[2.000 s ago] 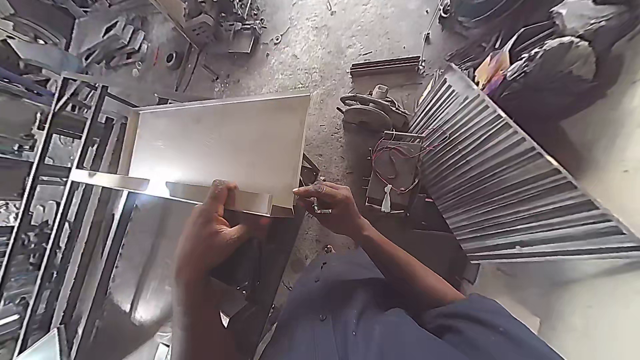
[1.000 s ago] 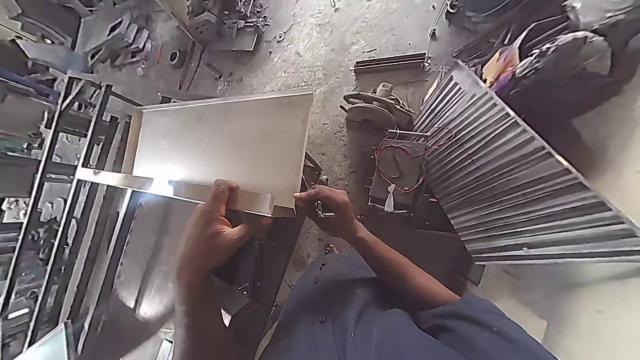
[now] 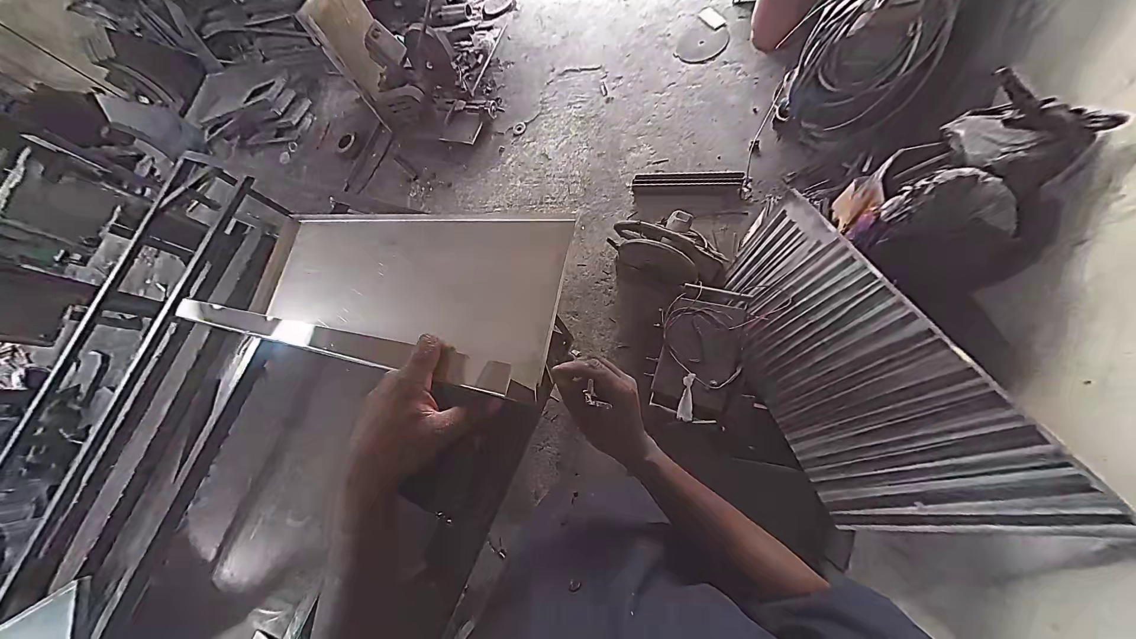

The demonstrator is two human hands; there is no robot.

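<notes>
A shallow sheet-metal tray or panel with folded edges point(image 3: 426, 275) lies at the centre left, with a long shiny metal strip point(image 3: 346, 342) running along its near side. My left hand point(image 3: 408, 408) grips the strip and the panel's near edge, thumb on top and fingers hidden beneath. Just off the panel's near right corner is my right hand point(image 3: 599, 399), its fingers curled round a small metal object point(image 3: 593, 395) that I cannot identify. The tip of that hand is close to the corner; whether it touches is unclear.
A black metal frame point(image 3: 191, 275) stands at the left. To the right are a slatted metal panel point(image 3: 923, 399), a box with red cable point(image 3: 701, 355) and what looks like a power saw point(image 3: 670, 248). Metal scraps point(image 3: 257, 106) and coiled cable point(image 3: 874, 71) lie farther off.
The view has tilted, showing more of the floor ahead. My left hand keeps its hold on the strip and panel edge; my right hand has shifted slightly away from the corner.
</notes>
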